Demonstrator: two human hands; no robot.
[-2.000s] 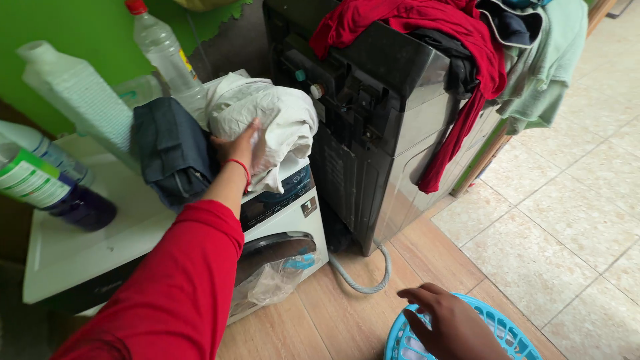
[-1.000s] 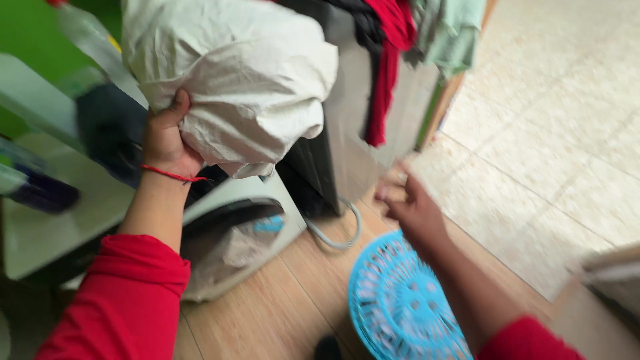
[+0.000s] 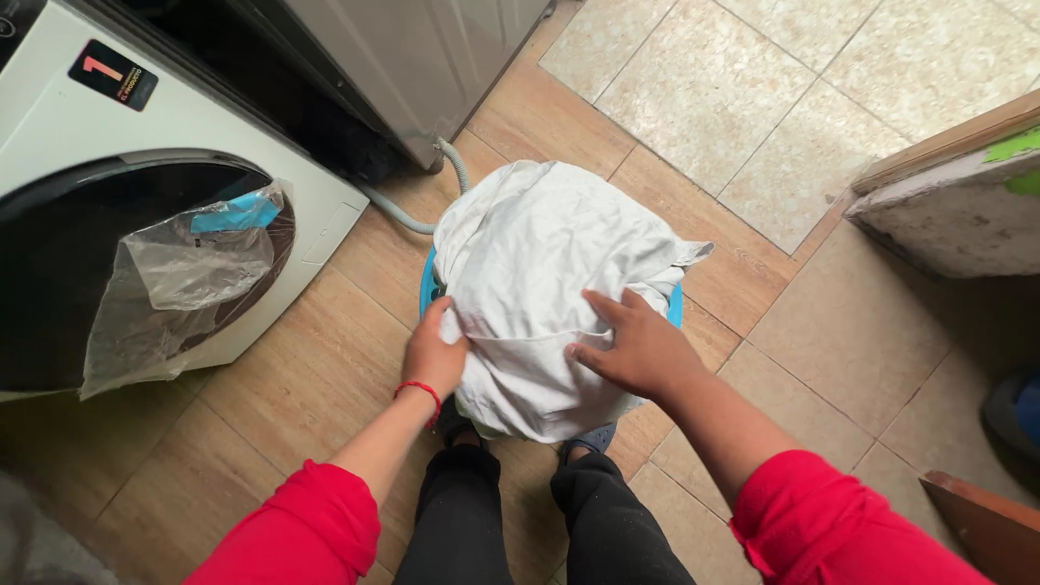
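A bundle of white cloth (image 3: 544,252) lies over the blue plastic basket (image 3: 675,305), of which only parts of the rim show on both sides. My left hand (image 3: 436,349), with a red cord on its wrist, grips the left edge of the cloth between thumb and fingers. On the lower right part of the cloth rests my right hand (image 3: 642,345), its fingers spread and touching the fabric. What lies in the basket under the cloth is hidden.
At the left stands a white front-loading washing machine (image 3: 325,268) with a clear plastic bag (image 3: 195,268) on its door. A grey hose (image 3: 398,213) runs on the floor beside a grey appliance (image 3: 431,49). My feet, in dark clogs (image 3: 593,439), are just below the basket. A wall end (image 3: 959,203) juts in at right.
The white cloth, on the washing machine two seconds ago and then lifted in my left hand, is now over the basket. My right hand has come onto it. The view has tilted down.
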